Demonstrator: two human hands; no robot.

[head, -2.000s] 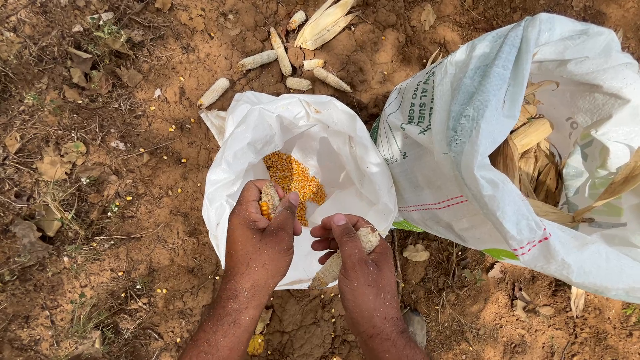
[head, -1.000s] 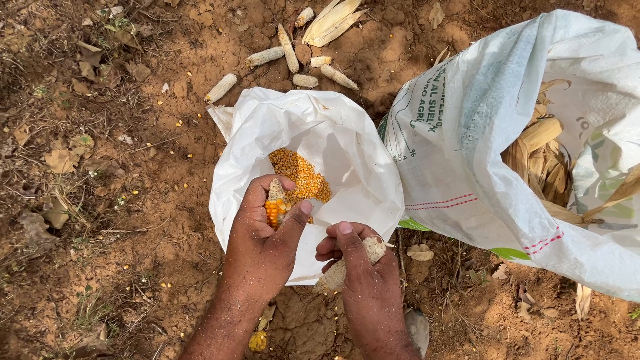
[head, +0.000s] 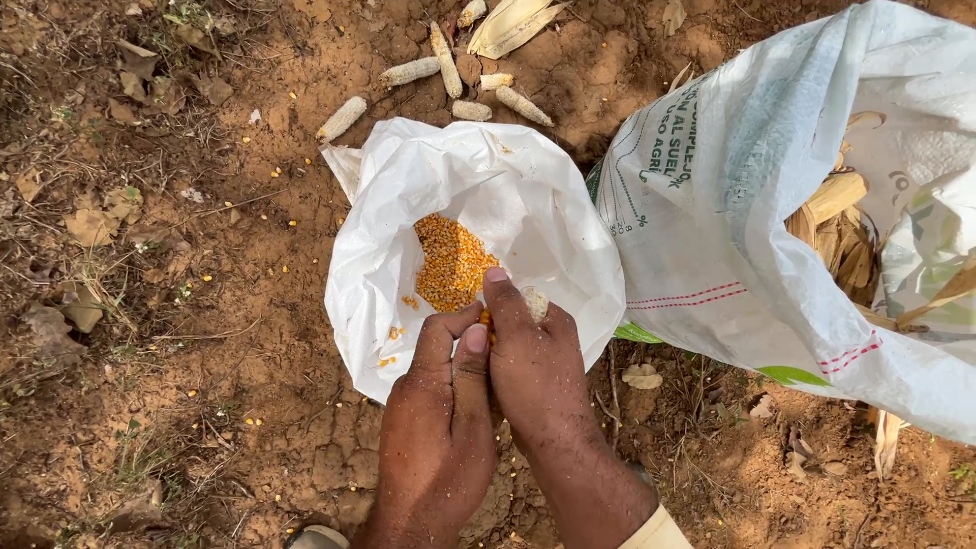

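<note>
My left hand and my right hand meet over the near side of an open white sack. Between them, a partly shelled corn cob shows only a few orange kernels; the left fingers are closed around it and hide the rest. A bare cob pokes out of my right fist, its pale end up. Loose corn kernels lie heaped inside the sack, just beyond my fingertips, and a few cling to its left wall.
At the right, a larger printed woven sack holds dry corn husks. Several stripped cobs and a dry husk lie on the soil beyond the white sack. Scattered kernels, dead leaves and dry grass cover the ground at left.
My hands were apart and have come together, the right one moving left against the left hand. The kernelled cob, plainly visible in the left hand before, is now mostly covered.
</note>
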